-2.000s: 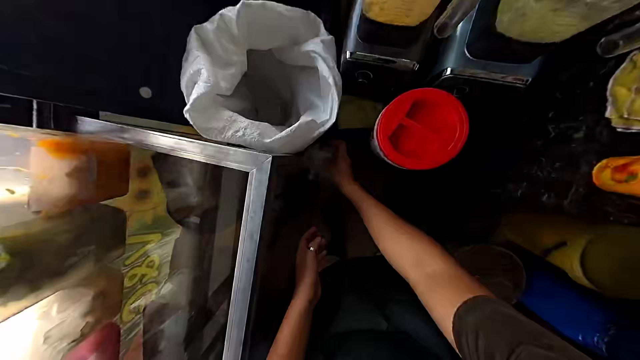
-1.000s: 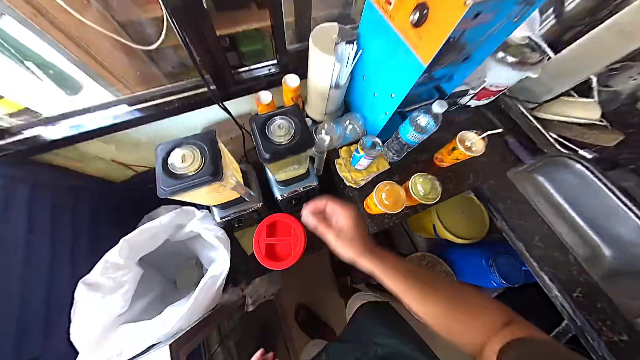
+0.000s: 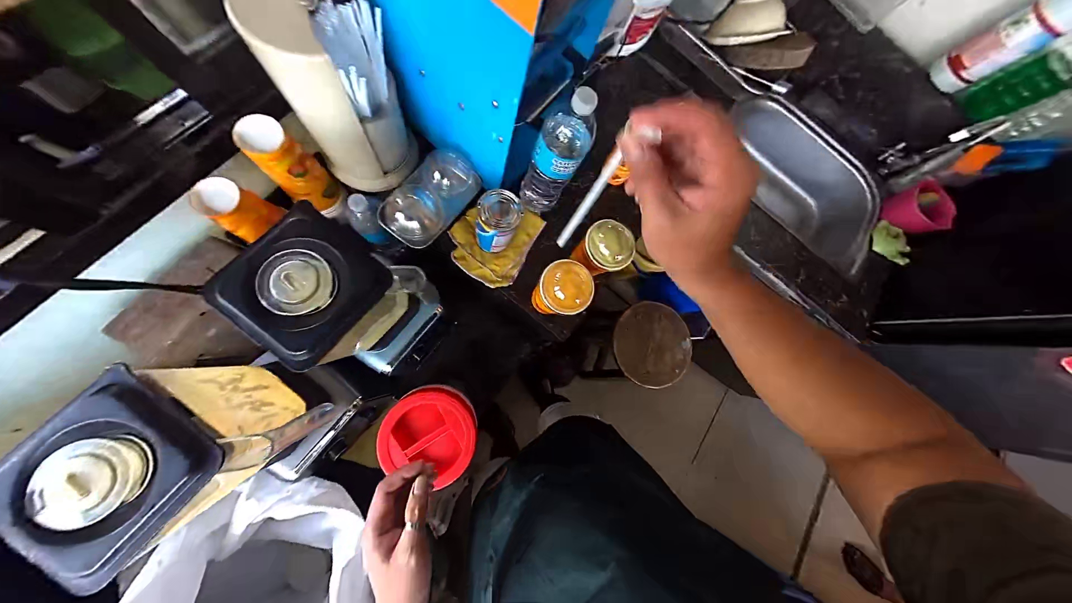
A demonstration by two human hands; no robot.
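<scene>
My right hand (image 3: 695, 184) is raised over the counter beside the sink, its fingers closed on a slim whitish straw (image 3: 590, 197) that slants down to the left. Below and left of it stand two lidded orange drink cups (image 3: 564, 287), one with a paler top (image 3: 610, 245). Part of another orange cup shows behind the hand. My left hand (image 3: 402, 519) is low in view, its fingertips at the near edge of a red round lid (image 3: 427, 435) on a container; whether it grips the lid is unclear.
Two blenders with black lids (image 3: 297, 285) stand left, above a white sack (image 3: 268, 519). A water bottle (image 3: 559, 151), a glass jar on a yellow cloth (image 3: 496, 247) and a straw holder (image 3: 360, 92) are at the back. A metal sink (image 3: 808, 167) lies right; a round stool (image 3: 653, 343) is below.
The view has swung toward the counter and sink. My right hand has moved from beside the red lid to above the drink cups and now holds a straw. My left hand has come to the red lid.
</scene>
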